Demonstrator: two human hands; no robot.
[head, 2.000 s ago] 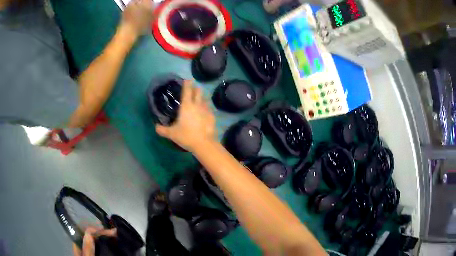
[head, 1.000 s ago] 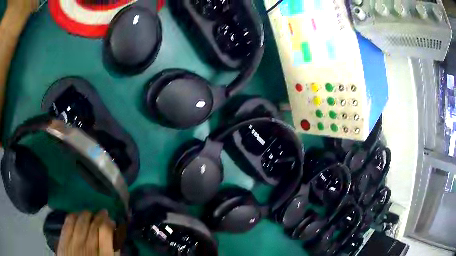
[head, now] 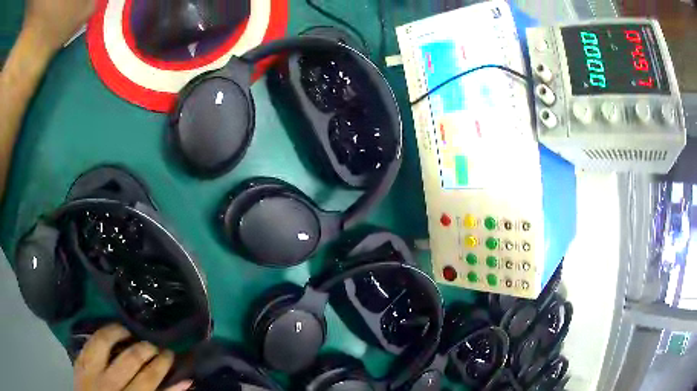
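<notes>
Black over-ear headphones [head: 47, 271] are at the lower left of the green-matted bench, their headband curving around a glossy black oval insert [head: 150, 294]. My left hand [head: 122, 360], cut off by the bottom edge, has its fingers over the lower ear cup, which they partly hide. My right hand is out of the picture. To the right, more headphones [head: 280, 231] have their headband around another glossy oval insert [head: 345, 114]. A third set [head: 294, 334] lies below them, also with an oval insert [head: 388, 305].
A red and white ringed mat [head: 141, 85] holds a dark oval at the top. Another person's forearm [head: 21, 72] is at the upper left. A blue and cream instrument [head: 489, 195] and a cream power supply [head: 611, 107] stand right. More headphones [head: 531, 324] crowd the lower right.
My right hand, earlier on the oval insert, has left the picture. The headphones in my left hand have come from beside the bench onto it, headband now around that insert. The view has shifted.
</notes>
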